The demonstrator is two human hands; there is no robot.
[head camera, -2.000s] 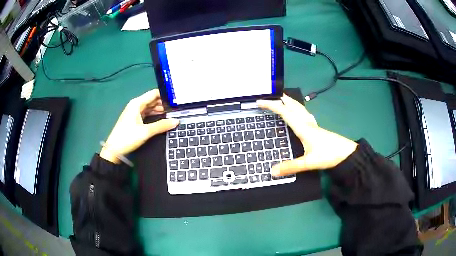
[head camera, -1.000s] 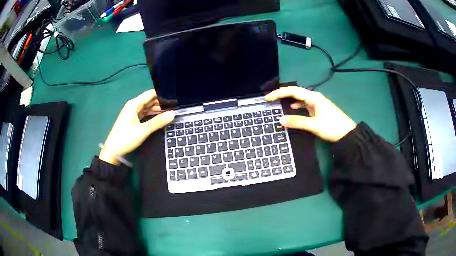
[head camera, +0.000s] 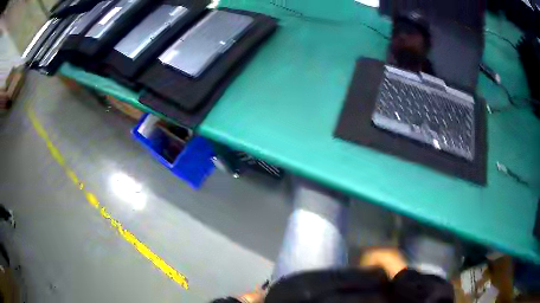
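The mini laptop stands open on the black foam mat at the right of the view. Its screen is dark, with a blurry reddish-brown reflection. Neither hand touches it. My left hand is a small blurred part at the bottom edge, mostly cut off. My right hand is low beneath the bench edge, blurred and partly hidden by dark clothing. What the fingers of either hand do cannot be made out.
Closed laptops lie on black mats at the upper left of the green bench. A blue bin with things in it is below the bench edge. A yellow line crosses the grey floor. A black cable lies right of the laptop.
The view has swung left and down, so the laptop appears farther right. Both hands have left the laptop and are low at the bottom. The screen was white, then went dark.
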